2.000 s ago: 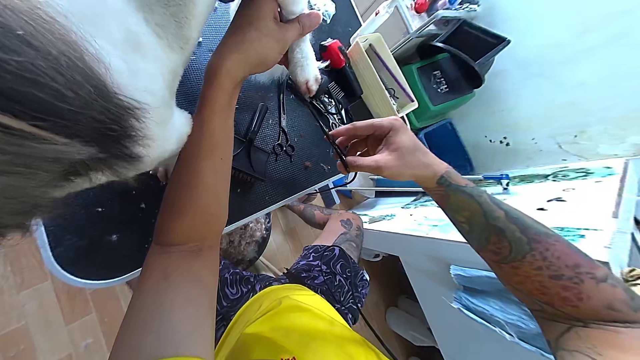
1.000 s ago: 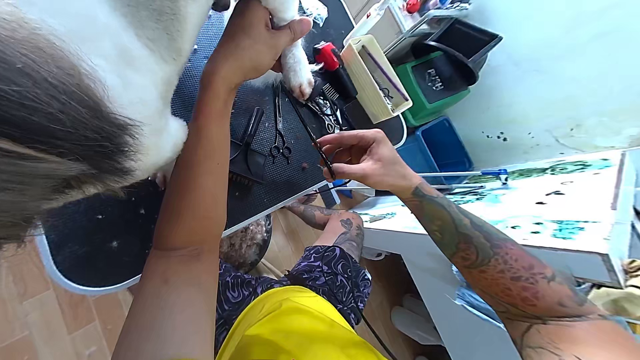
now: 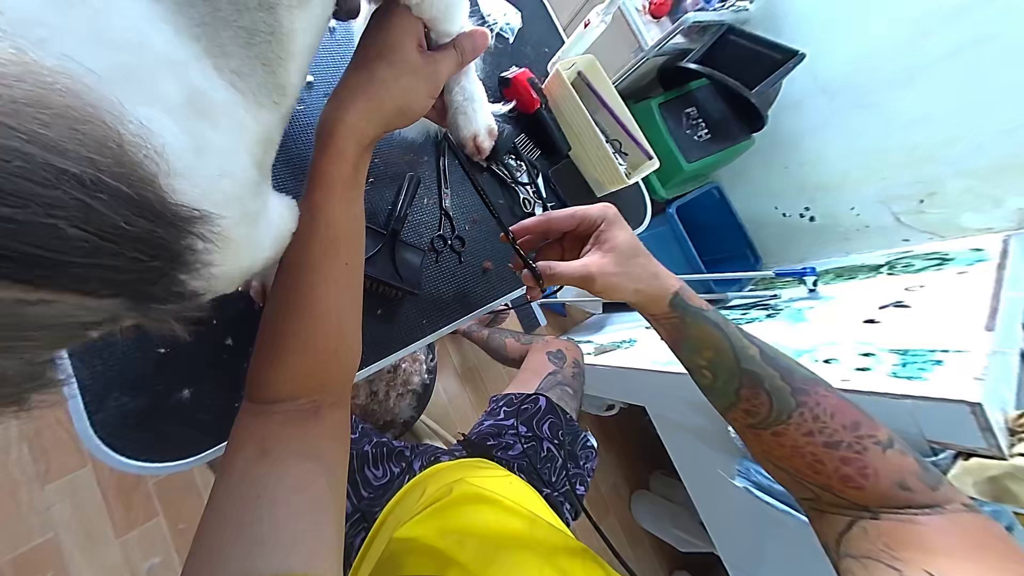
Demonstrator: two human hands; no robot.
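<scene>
A dog (image 3: 200, 104) with white, grey and dark fur stands over the black grooming table (image 3: 312, 376) at the left. My left hand (image 3: 400, 76) is closed around its white foreleg (image 3: 466, 104) above the paw. Between the fingers and thumb of my right hand (image 3: 592, 248) are black grooming scissors (image 3: 496, 210), their long blades angled up toward the paw, with the tips near its underside. A second pair of scissors (image 3: 446, 208) lies on the table between my arms, beside a black-handled slicker brush (image 3: 396, 248).
Several metal tools (image 3: 524, 180) lie past the paw, near a red and black clipper (image 3: 532, 100). A cream plastic basket (image 3: 600, 124) holds more tools. Beyond are a green bin (image 3: 696, 144) and a blue bin (image 3: 712, 232). A tub of cut fur (image 3: 396, 392) sits below the table edge.
The scissors in my right hand have swung so that their blades lie in line toward the paw. My left hand keeps its hold on the foreleg.
</scene>
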